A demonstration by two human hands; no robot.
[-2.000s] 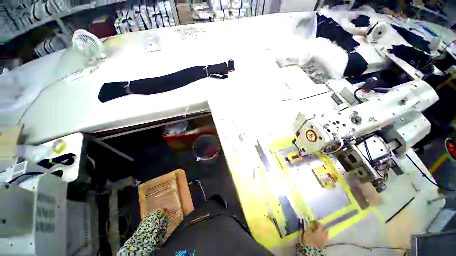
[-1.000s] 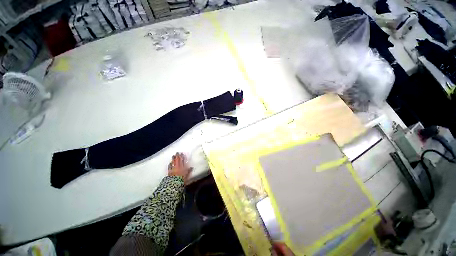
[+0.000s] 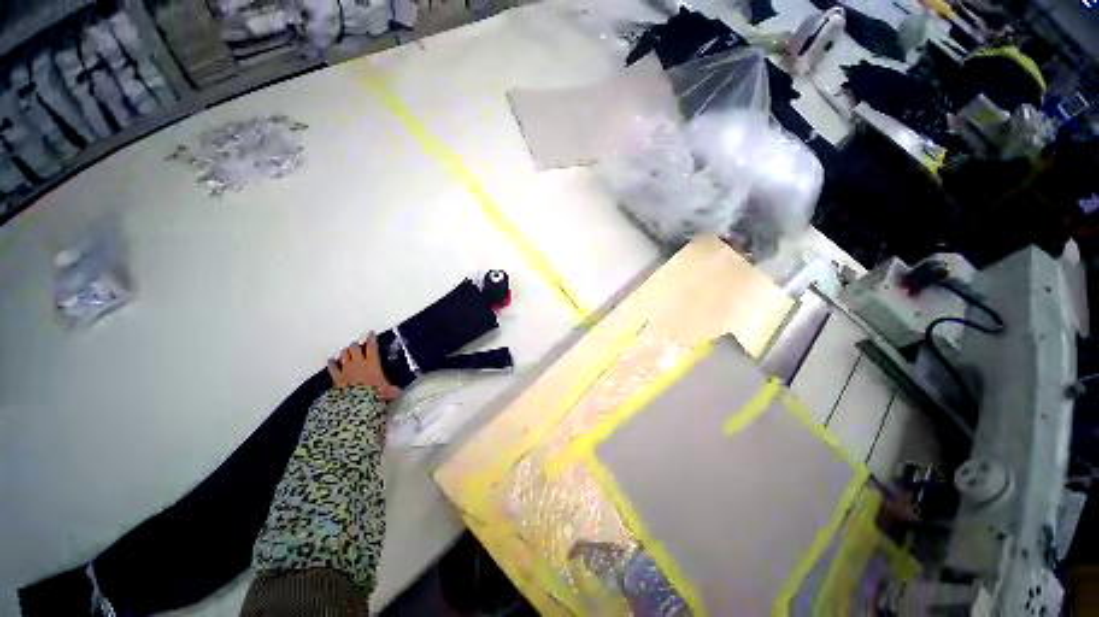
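Note:
A long bundle of black cut pieces (image 3: 229,464) lies slantwise on the white side table, tied with pale strips near both ends. My left hand (image 3: 364,369) lies on the bundle near its upper tie, fingers spread over the black fabric; whether the fingers grip it cannot be told. A narrow black strap end (image 3: 476,359) sticks out beside the tie. A small dark thread spool with a red base (image 3: 495,289) stands at the bundle's upper end. My right hand is not in view.
A grey sheet edged with yellow tape (image 3: 723,470) lies on the machine table. The white sewing machine (image 3: 1024,398) stands at the right. Clear plastic bags (image 3: 723,169) lie behind. Small white parts (image 3: 247,153) and a small bag (image 3: 90,283) lie on the side table (image 3: 301,253).
My left hand has moved from the table's front edge onto the bundle near its upper tie. My right hand has left the picture. The view has shifted.

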